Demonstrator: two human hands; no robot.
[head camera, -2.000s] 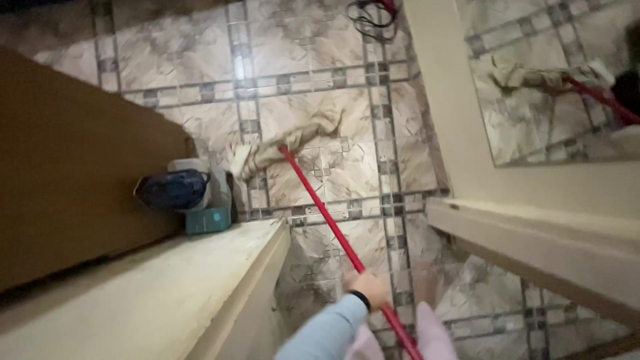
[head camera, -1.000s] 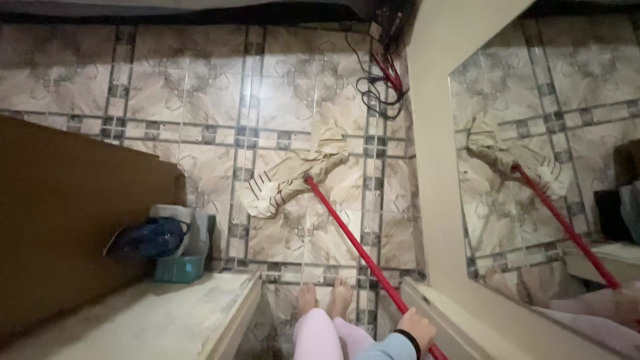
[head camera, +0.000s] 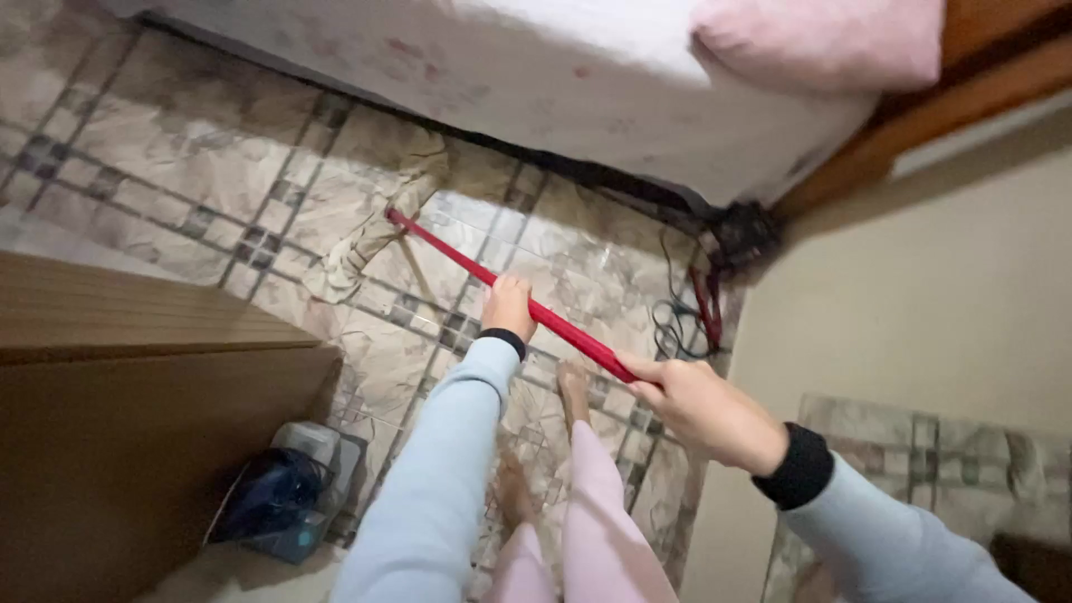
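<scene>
A long red pole (head camera: 452, 253) runs from the upper left to the centre, its far end on a beige cloth (head camera: 368, 230) that lies wrapped across the pole's head on the tiled floor. My left hand (head camera: 508, 307) grips the pole near its middle. Around its near end my right hand (head camera: 699, 406) is closed, lower and to the right. Both wrists show black cuffs or bands below pale blue sleeves. The head under the cloth is hidden.
A bed with a pale cover (head camera: 544, 109) spans the top. Dark cables (head camera: 674, 327) and a red item lie by the right wall. Brown furniture (head camera: 151, 419) stands left, with plastic containers (head camera: 335, 469) beside it. A mirror (head camera: 930, 469) is at lower right.
The view has turned and moved towards the bed. My left hand, not seen on the pole one second ago, now grips it. The cloth-covered end has moved nearer the bed.
</scene>
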